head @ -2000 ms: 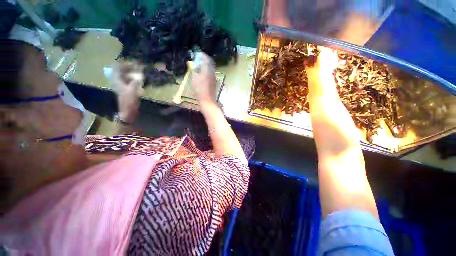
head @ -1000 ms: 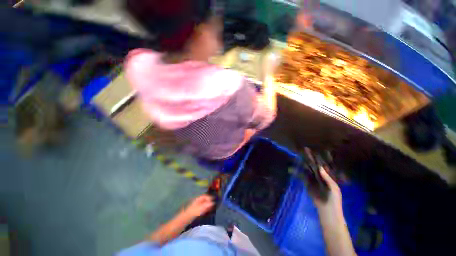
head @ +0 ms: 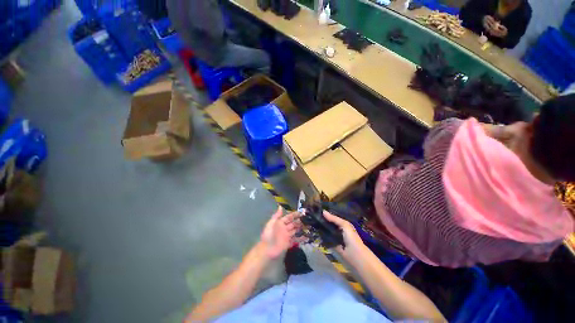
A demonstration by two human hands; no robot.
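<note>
Several black moulded parts (head: pixel 323 227) are bunched in my right hand (head: pixel 347 231), held above my lap. My left hand (head: pixel 279 233) is beside them, palm up with fingers spread; it appears to hold nothing. A small whitish thing (head: pixel 301 200) shows at the left edge of the bunch, near my left fingertips; I cannot tell what it is. The outlines of the separate parts are blurred.
A closed cardboard box (head: pixel 337 151) stands ahead, beside a blue stool (head: pixel 265 122). An open box of black parts (head: pixel 252 94) is behind it. A coworker (head: pixel 498 183) sits at right by the bench (head: pixel 378 63). Another empty-looking box (head: pixel 157 120) and blue crates are left.
The view has swung left, away from the lit bin, towards the floor and boxes. My hands have come together in front of me, with black parts in the right.
</note>
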